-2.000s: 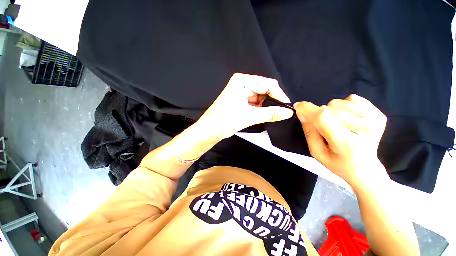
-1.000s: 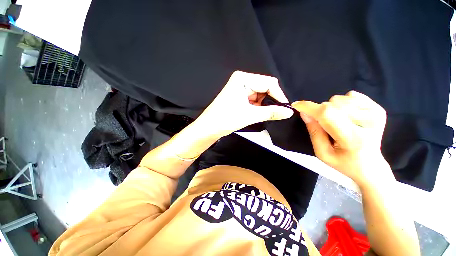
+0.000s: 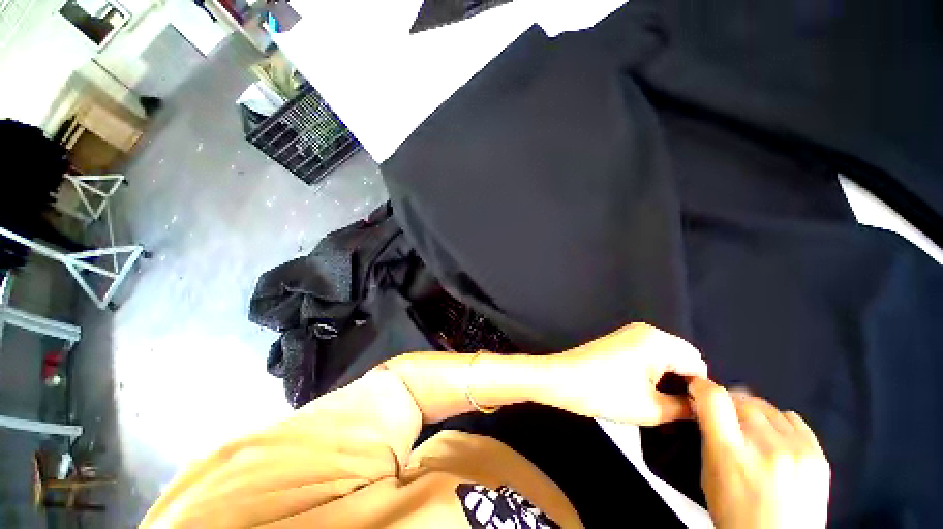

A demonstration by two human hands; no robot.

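Note:
A large black garment (image 3: 558, 196) covers most of the white table (image 3: 357, 78). My left hand (image 3: 631, 374) pinches the garment's near edge, a dark fold showing between thumb and fingers. My right hand (image 3: 760, 449) is beside it at the lower right, its fingertips meeting the left fingertips at the fold. The right hand is slightly blurred, and its forearm is cut off by the bottom edge. No needle or thread can be made out, so what the right fingers hold cannot be told.
A black plastic crate (image 3: 305, 136) stands on the grey floor beyond the table's left side. Dark cloth (image 3: 326, 294) is heaped below the table edge. White metal stand legs (image 3: 98, 253) and a wooden stool (image 3: 72, 480) are at the left.
The view has swung left, showing more floor and putting both hands lower and further right in the picture. The red stool has left the view. The hands remain together at the fold.

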